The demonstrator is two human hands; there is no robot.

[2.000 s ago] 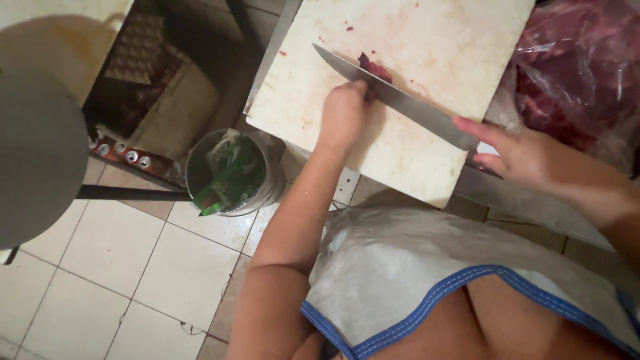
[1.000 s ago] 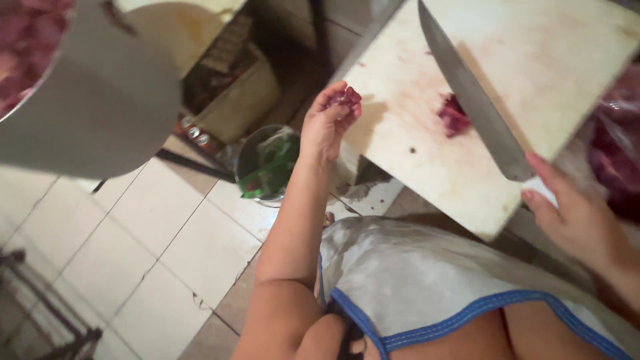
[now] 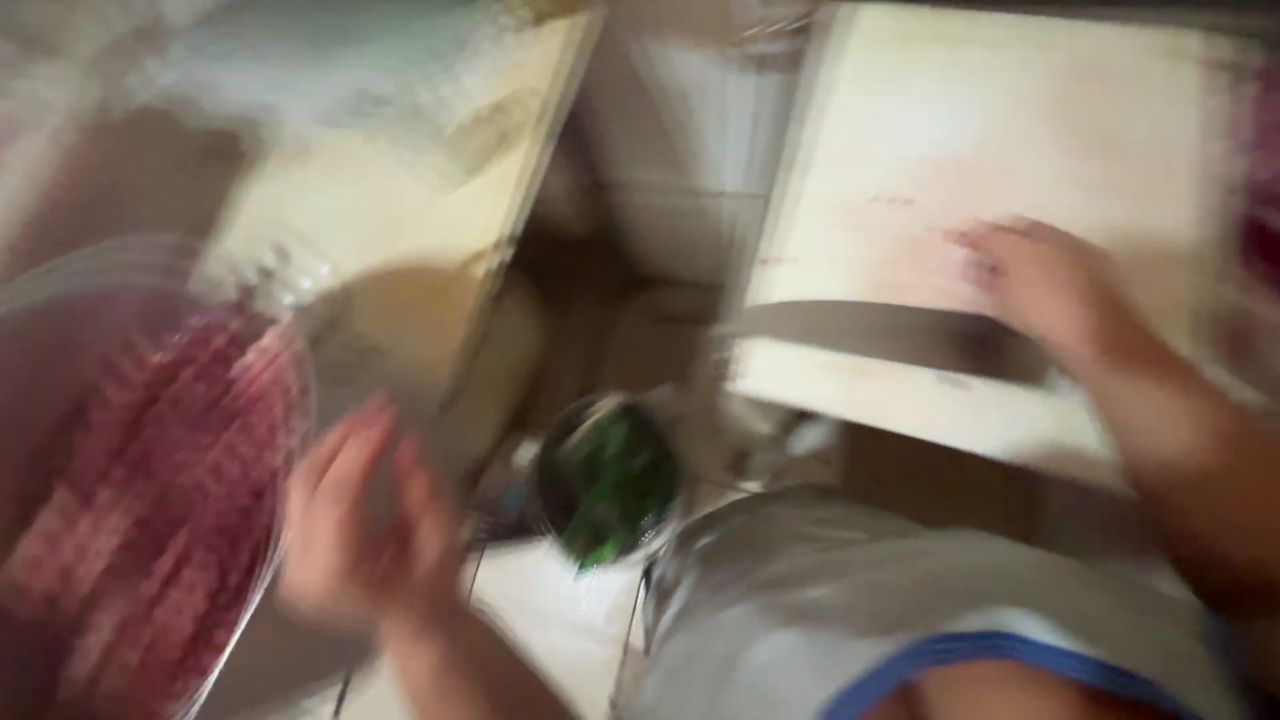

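The view is blurred. My left hand (image 3: 370,510) is beside the rim of a large metal pot filled with cut red meat (image 3: 170,500), fingers apart and nothing visible between them. Over the white cutting board (image 3: 1000,120), my right hand (image 3: 1030,270) has its fingertips near the board's surface. A large knife (image 3: 870,330) lies across the near part of the board, its blade pointing left and its handle end hidden near my right wrist. Whether the right hand holds the knife or a bit of meat cannot be made out.
A bucket with green material (image 3: 610,485) stands on the tiled floor between pot and board. Behind the pot is a pale yellowish board or tabletop (image 3: 350,190). Dark red meat (image 3: 1262,190) shows at the right edge. An apron with blue trim (image 3: 900,590) covers my front.
My left hand, which held a piece of meat a second ago, is now beside the pot with none visible. The knife blade now points left. The view has swung left.
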